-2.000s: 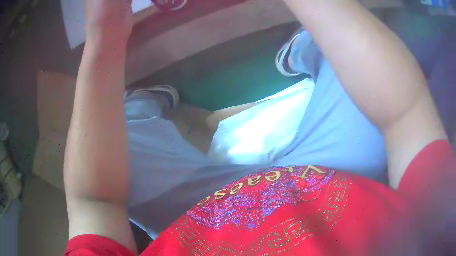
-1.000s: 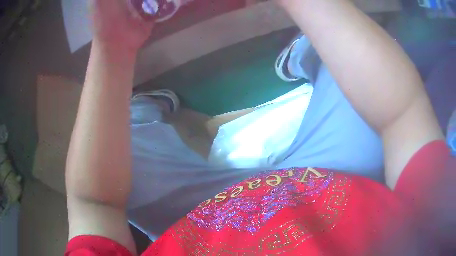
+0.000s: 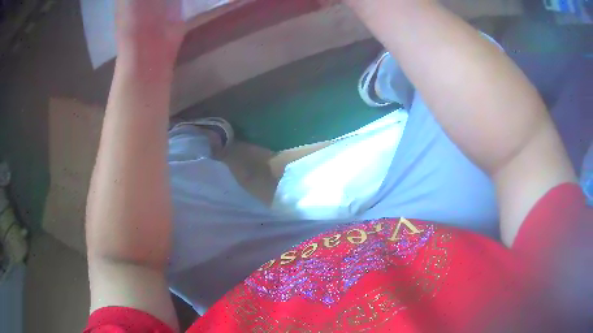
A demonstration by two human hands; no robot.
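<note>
My left hand (image 3: 151, 29) is at the top edge of the head view, blurred and partly cut off. A pale, blurred thing (image 3: 198, 8) shows just right of it at the top edge; I cannot tell what it is or whether the hand holds it. My right forearm reaches up to the top edge, and my right hand is cut off there, with only the wrist side showing. The fingers of both hands are hidden beyond the frame.
A white board (image 3: 99, 32) and the table's wooden edge (image 3: 260, 58) cross the top. A white sheet (image 3: 335, 172) lies between my legs above the green floor (image 3: 286, 117). Brown cardboard (image 3: 68, 169) is at the left. Blue-and-white items (image 3: 569, 8) are at the top right.
The round, dark reddish and white part seen beside my left hand a second ago is out of view, and a pale surface shows there. My right forearm has shifted slightly left.
</note>
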